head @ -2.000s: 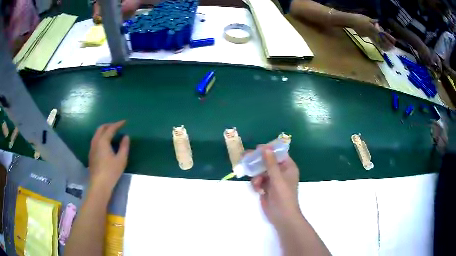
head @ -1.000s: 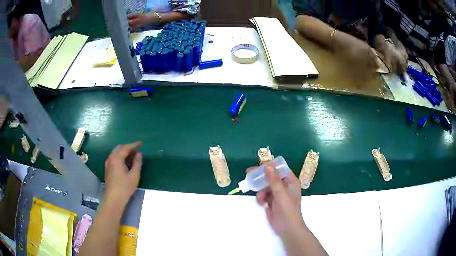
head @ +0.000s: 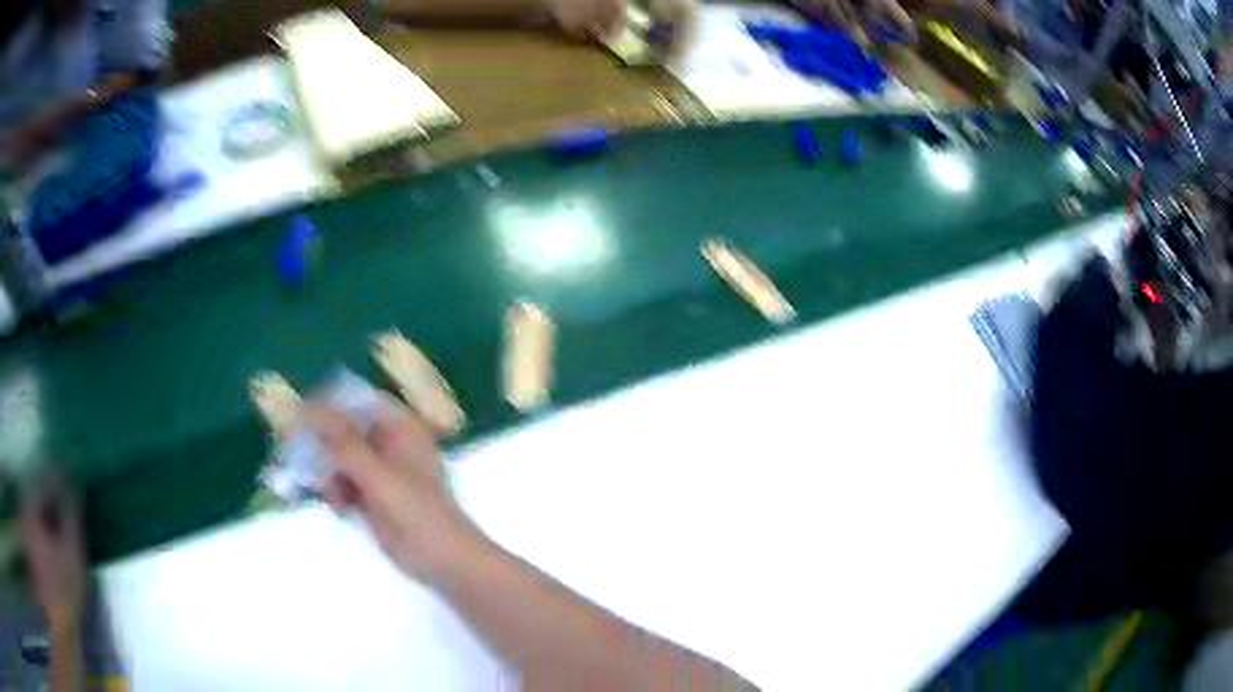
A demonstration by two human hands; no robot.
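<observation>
The view is blurred. My right hand (head: 372, 466) holds the translucent glue bottle (head: 304, 460) at the belt's near edge, its tip towards the lower left. One beige part (head: 277, 403) lies just behind the bottle, partly covered. A second beige part (head: 419, 383) lies just beyond my fingers, a third beige part (head: 527, 356) stands to its right, and a fourth beige part (head: 748, 281) lies farther right on the green belt. My left hand (head: 52, 534) is small and blurred at the far left edge; its fingers cannot be made out.
The white sheet (head: 757, 500) lies in front of me. Across the green belt (head: 636, 291) are a heap of blue cells (head: 95, 183), a tape roll (head: 257, 129) and a pale sheet stack (head: 358, 88). A single blue cell (head: 298, 250) lies on the belt. Dark clothing (head: 1136, 419) is at right.
The view has swung to the right and tilted, so the belt and parts appear farther left. My left hand has shifted to the left edge of the picture. My right hand still holds the bottle.
</observation>
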